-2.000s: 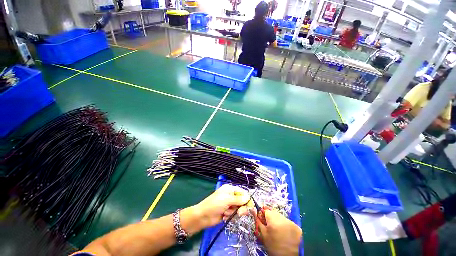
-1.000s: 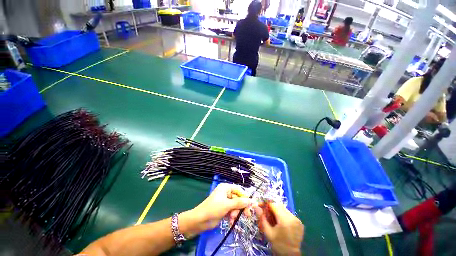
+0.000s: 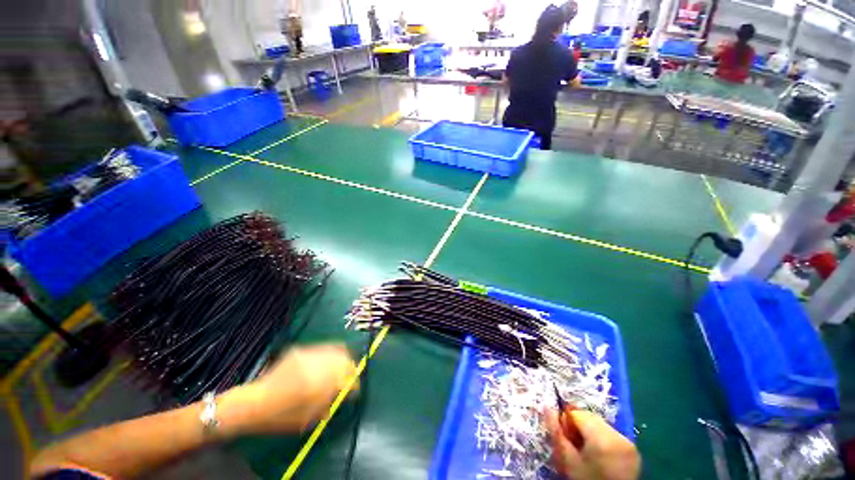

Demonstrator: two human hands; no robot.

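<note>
My left hand (image 3: 311, 386) is motion-blurred over the table, left of the near tray. A black cable (image 3: 356, 427) hangs down from its fingertips. My right hand (image 3: 592, 448) is over the near blue tray (image 3: 454, 412), closed around a small dark-tipped hand tool (image 3: 562, 403) with reddish handles, mostly hidden by the fingers. Silvery-white scraps (image 3: 511, 412) fill the tray. A bundle of black cables with pale ends (image 3: 450, 311) lies across the tray's upper left edge, with a green marker (image 3: 473, 288) on it. A larger heap of black cables (image 3: 220, 300) lies to the left.
An empty-looking blue tray (image 3: 473, 155) stands farther across the green table (image 3: 375, 234). Blue bins stand at left (image 3: 112, 230) and far left back (image 3: 230, 120). Another blue bin (image 3: 764, 352) is at right, beside white posts. People (image 3: 539, 80) are at benches beyond.
My left hand has moved left, away from the tray and my right hand, with the cable. My right hand stays over the tray with the tool. The view has turned left.
</note>
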